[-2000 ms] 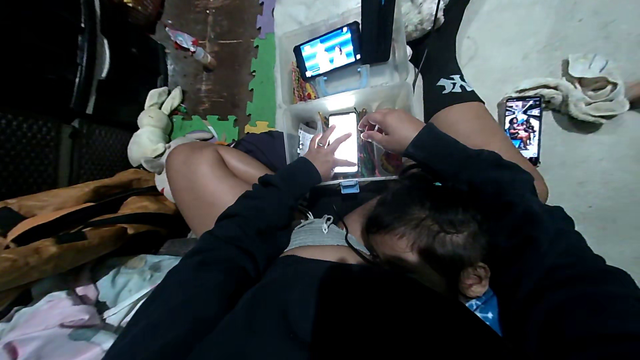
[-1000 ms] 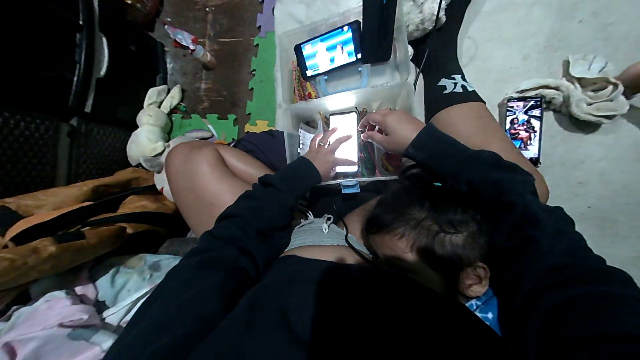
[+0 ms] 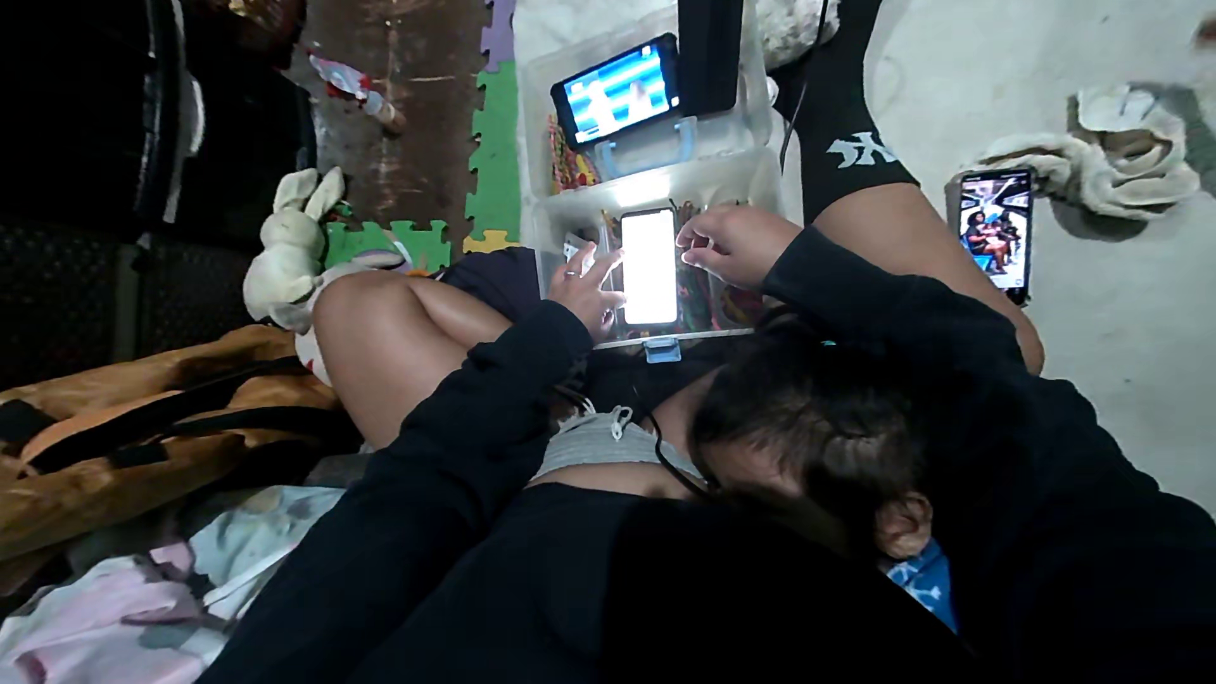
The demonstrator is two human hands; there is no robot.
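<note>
A phone with a bright white screen (image 3: 650, 268) lies upright in view over the near half of a clear plastic case (image 3: 560, 204). My left hand (image 3: 589, 290), a ring on one finger, has its fingers spread at the phone's left edge. At the right edge, my right hand (image 3: 736, 244) is curled with thumb and forefinger near each other; whether something thin is between them cannot be seen. Small colourful items lie inside the case around the phone. Another phone with a blue picture (image 3: 617, 90) leans in the case's far half, beside a black object (image 3: 710, 52).
A person's head (image 3: 807, 427) rests against my lap. On the right floor are a third phone (image 3: 996, 233) and a crumpled pale cloth (image 3: 1107, 157). At the left lie a plush rabbit (image 3: 290, 242), foam mat pieces (image 3: 496, 142), a brown-orange cloth (image 3: 171, 418) and pastel clothes (image 3: 123, 608).
</note>
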